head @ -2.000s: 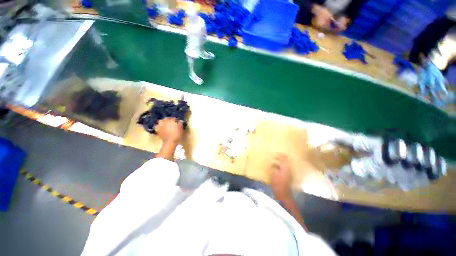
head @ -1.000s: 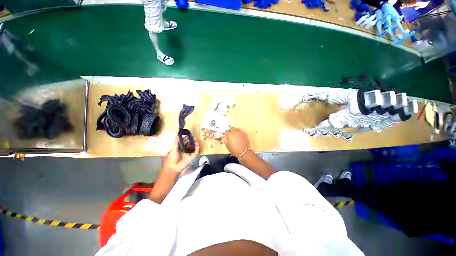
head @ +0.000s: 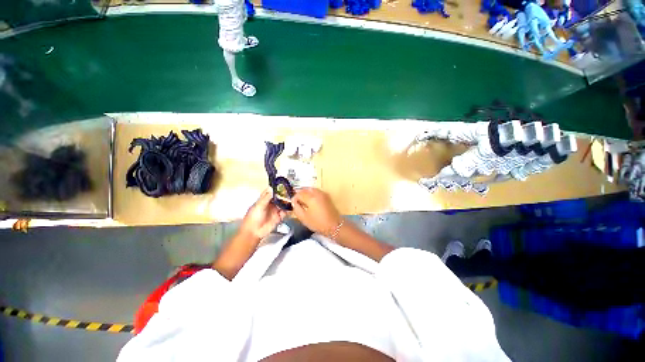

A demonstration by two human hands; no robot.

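A black ring part with a curved tail is held at the bench's front edge, its tail pointing away from me. My left hand grips its loop from the left. My right hand has its fingertips at the loop's right side; whether they pinch a small part is too small to tell. Small white parts lie just beyond my hands. A black part heap lies on the bench to the left. Fitted figure bodies with black bands and pale blocks lie grouped at the right.
A green conveyor runs behind the bench, carrying a standing white-grey figure. A clear-panelled box with black parts inside is at far left. Blue and light-blue parts lie on the far bench. A red stool is at lower left.
Since one second ago, my right hand has moved from the small white parts to the black ring part. My left hand and the ring have shifted slightly right. Earlier, my left hand was in the black heap.
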